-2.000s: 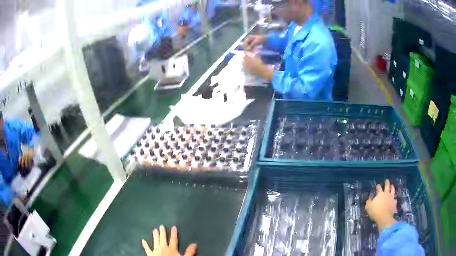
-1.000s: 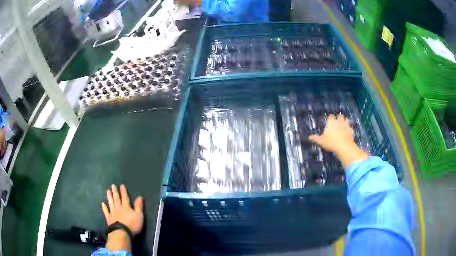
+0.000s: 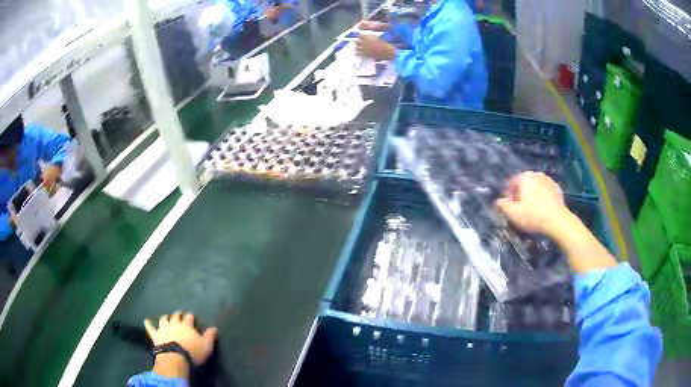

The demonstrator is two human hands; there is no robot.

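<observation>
My right hand (image 3: 536, 204) grips a clear blister tray of black housings (image 3: 473, 189) by its right part. The tray is tilted and lifted above the near dark teal crate (image 3: 447, 336), and it is blurred. More black parts show in the crate below it. Clear, shiny blister trays (image 3: 417, 276) lie in the crate's left half. My left hand (image 3: 180, 340), bare with a dark wristband, rests spread on the dark green bench (image 3: 257, 257). A black screwdriver (image 3: 130, 329) lies partly under it.
A blister tray of small parts (image 3: 292, 151) stands farther along the bench, with ragged white pieces (image 3: 318, 108) behind it. A second teal crate (image 3: 492, 121) adjoins the near one. A person in blue (image 3: 447, 60) works beyond, another sits at left (image 3: 38, 162). Green crates (image 3: 617, 113) stand at right.
My right hand has closed on the tray of housings and raised it out of the crate. My left hand stays on the bench. The view has tilted up.
</observation>
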